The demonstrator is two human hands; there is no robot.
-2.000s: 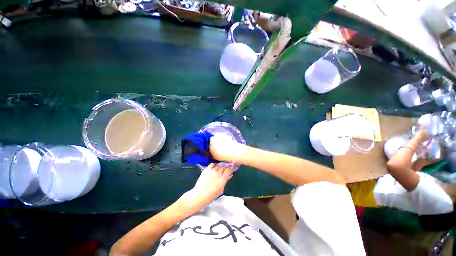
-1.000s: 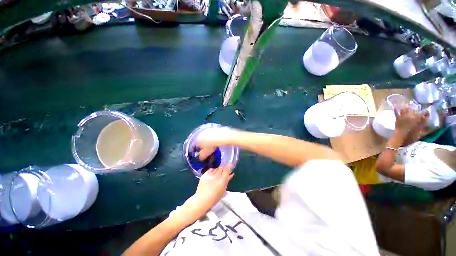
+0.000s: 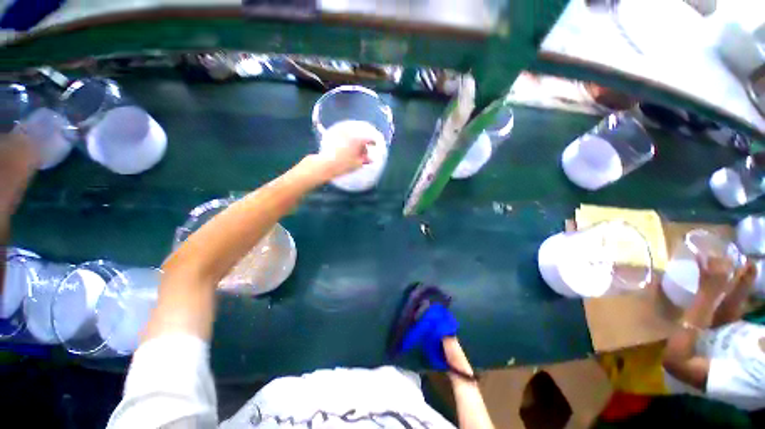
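A glass vessel with a clear upper part and white lower part (image 3: 356, 134) is at the far side of the bench. My left hand (image 3: 346, 157) is stretched out to it, fingers bent against its white part; the grip is partly blurred. My right hand is near the front edge, mostly hidden by the crumpled deep blue cloth (image 3: 432, 333) it holds. A dark part of the cloth or a dark pad shows at its left side. A vessel with a tan inside (image 3: 267, 261) lies behind my left forearm, partly covered by it.
White-bottomed vessels lie at near left (image 3: 80, 308) and far left (image 3: 130, 141). A green post (image 3: 444, 151) stands mid-bench. At right are more vessels, yellow sheets (image 3: 621, 219), cardboard (image 3: 616, 323) and a neighbour's hands (image 3: 720, 289). Another person's arm shows at the left edge.
The vessel between my hands has left the near bench; one is now at the far side under my left hand. My right hand has moved toward the front edge with the blue cloth. The view has shifted.
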